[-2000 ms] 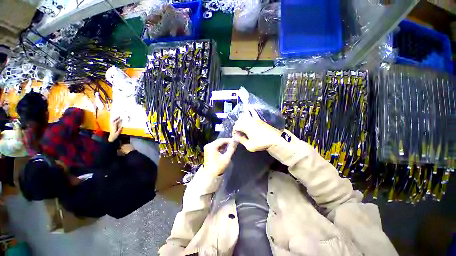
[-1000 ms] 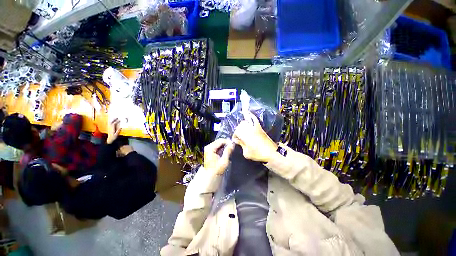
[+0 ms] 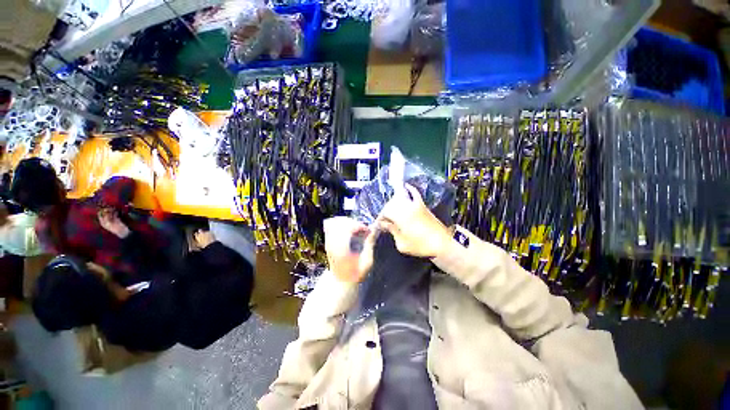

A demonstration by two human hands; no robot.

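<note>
A clear plastic bag with dark contents (image 3: pixel 432 192) lies at the bench's front edge, in front of my body, its loose plastic hanging down over my lap. My left hand (image 3: pixel 346 247) pinches the bag's plastic near its neck. My right hand (image 3: pixel 416 226) grips the bag close beside it, fingertips nearly touching the left ones. A pale strip of the bag sticks up above my right hand. The white fixture (image 3: pixel 358 162) stands just behind the bag, with the black screwdriver (image 3: pixel 324 174) at its left.
Rows of black cables with yellow tags hang over the bench edge at left (image 3: pixel 280 152) and right (image 3: pixel 552 184). Clear ribbed trays (image 3: pixel 668 184) lie far right. Blue bins (image 3: pixel 495 44) stand behind. Two people sit at the left by an orange-topped table (image 3: pixel 172 192).
My left hand has turned and its fingers have closed in against the plastic. My right hand has shifted slightly. The neighbouring person's hand has drawn back from the orange table.
</note>
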